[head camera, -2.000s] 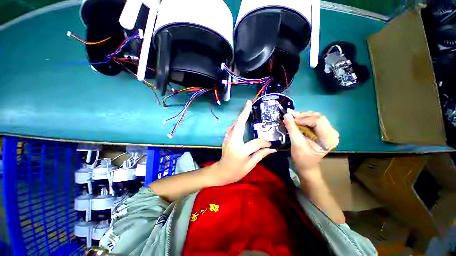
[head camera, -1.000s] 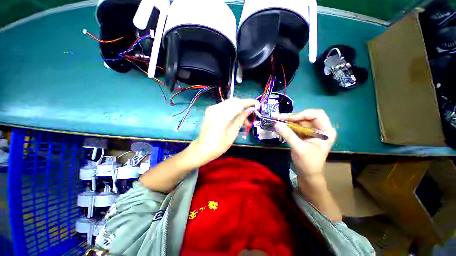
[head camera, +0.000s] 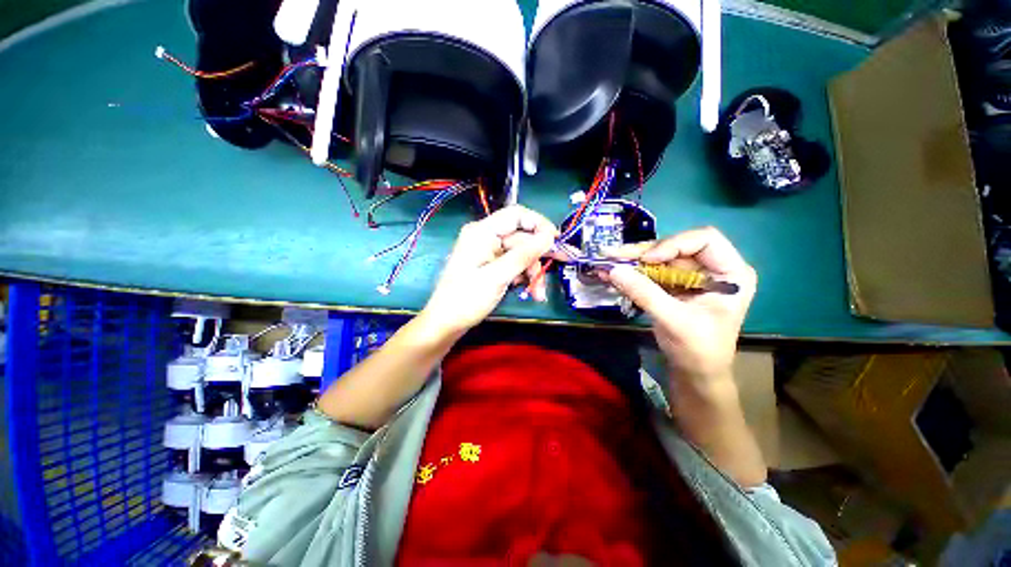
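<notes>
The black camera head shell (head camera: 636, 222) lies at the bench edge with its circuit board (head camera: 604, 229) facing up. Red, blue and white wire leads (head camera: 593, 199) run to it from the camera body (head camera: 577, 83) behind. My left hand (head camera: 484, 266) pinches thin wire leads at the shell's left side; the tips are partly hidden by my fingers. My right hand (head camera: 693, 294) holds a tool with a yellow-brown grip (head camera: 673, 277), its thin metal tip pointing left over the board and meeting the wires near my left fingertips.
Two more white-and-black camera bodies (head camera: 438, 100) stand at left with loose wires. A spare head shell (head camera: 770, 150) lies at right beside a cardboard piece (head camera: 904, 183). Below the bench are a blue crate (head camera: 94, 421) with stacked white units (head camera: 211, 432) and, at right, cardboard boxes (head camera: 876, 421).
My left hand has let go of the shell's left side and taken hold of wire leads. My right hand's tool has swung to point left across the board.
</notes>
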